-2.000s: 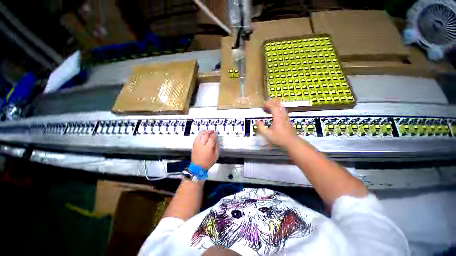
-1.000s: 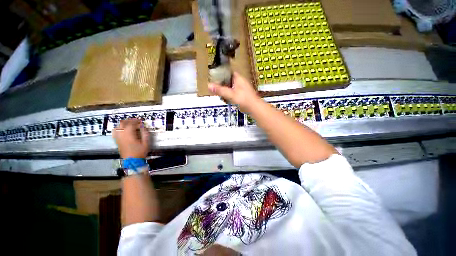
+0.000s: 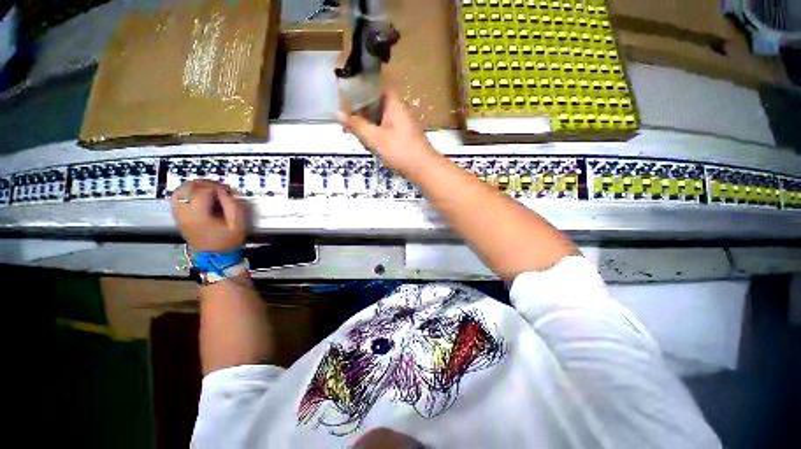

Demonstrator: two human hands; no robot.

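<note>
My right hand (image 3: pixel 386 131) is wrapped around the pale lower body of a hanging glue dispenser (image 3: pixel 360 88), behind the conveyor rail; its nozzle is not clearly visible. My left hand (image 3: pixel 209 215), with a blue wrist strap (image 3: pixel 220 261), is curled at the front edge of a circuit board panel (image 3: pixel 263 177). The inside of its fingers is hidden, so I cannot tell if it holds anything. Panels without yellow blocks lie along the left and middle of the rail (image 3: pixel 457 221). Panels at the right (image 3: pixel 645 180) carry yellow transformers.
A component tray (image 3: pixel 549 66) full of yellow blocks stands behind the rail at the right. A closed carton (image 3: pixel 176 70) lies at the back left. A cardboard pad (image 3: pixel 422 70) lies beneath the dispenser. A dark phone (image 3: pixel 285 254) lies below the rail. Part of a fan (image 3: pixel 768 22) shows top right.
My right hand has left the rail and taken hold of the dispenser. My left hand has moved left along the panels. The view has shifted, with the tray and carton now higher in the picture.
</note>
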